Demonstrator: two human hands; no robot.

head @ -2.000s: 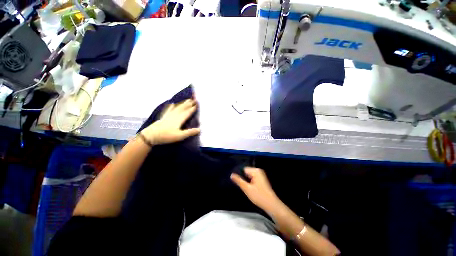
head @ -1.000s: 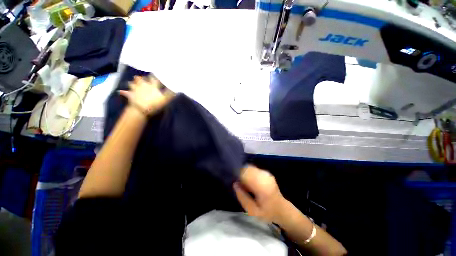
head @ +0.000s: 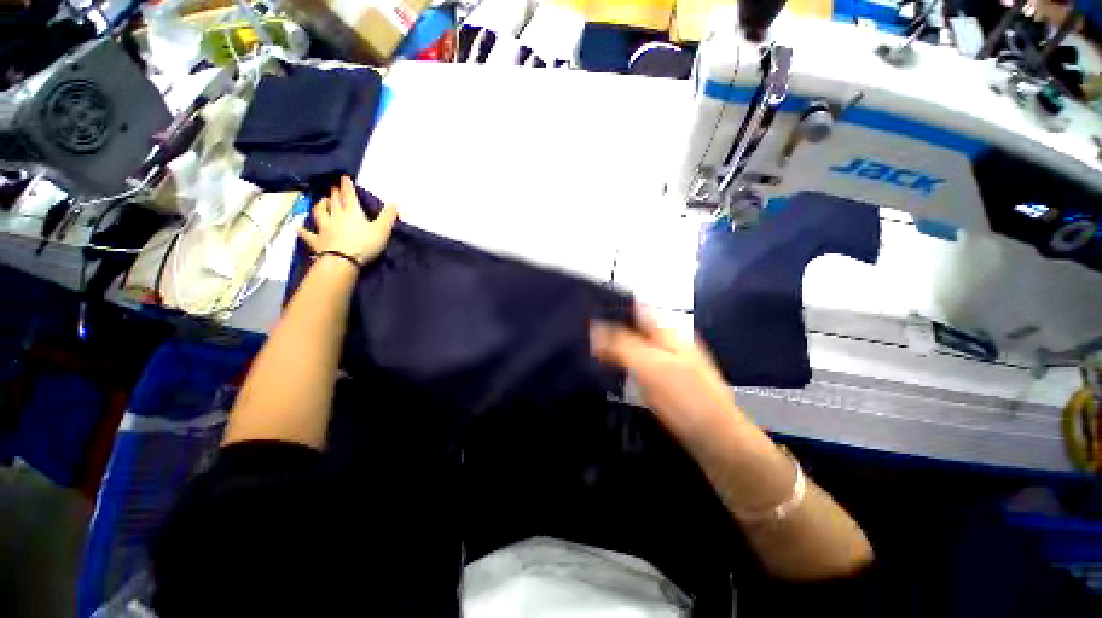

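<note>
A navy garment body [head: 471, 308] lies across the table's front left part and hangs over the edge toward my lap. My left hand [head: 348, 229] lies flat on its upper left end, fingers spread. My right hand [head: 665, 368] is at its right end, blurred; I cannot tell whether the fingers pinch the cloth. A curved navy cut piece [head: 755, 296] lies flat under the arm of the white sewing machine [head: 846, 139], right of the needle area.
Folded navy pieces [head: 308, 121] lie at the far left, beside cream scraps and cords [head: 218, 254] and a grey box with a fan [head: 91, 115]. A blue basket [head: 115, 483] stands below left. Yellow scissor handles [head: 1079, 429] show at the right edge.
The garment body has moved up and now spreads along the table. My left hand moved up and left, then stayed near the folded pieces. My right hand rose from my lap to table level.
</note>
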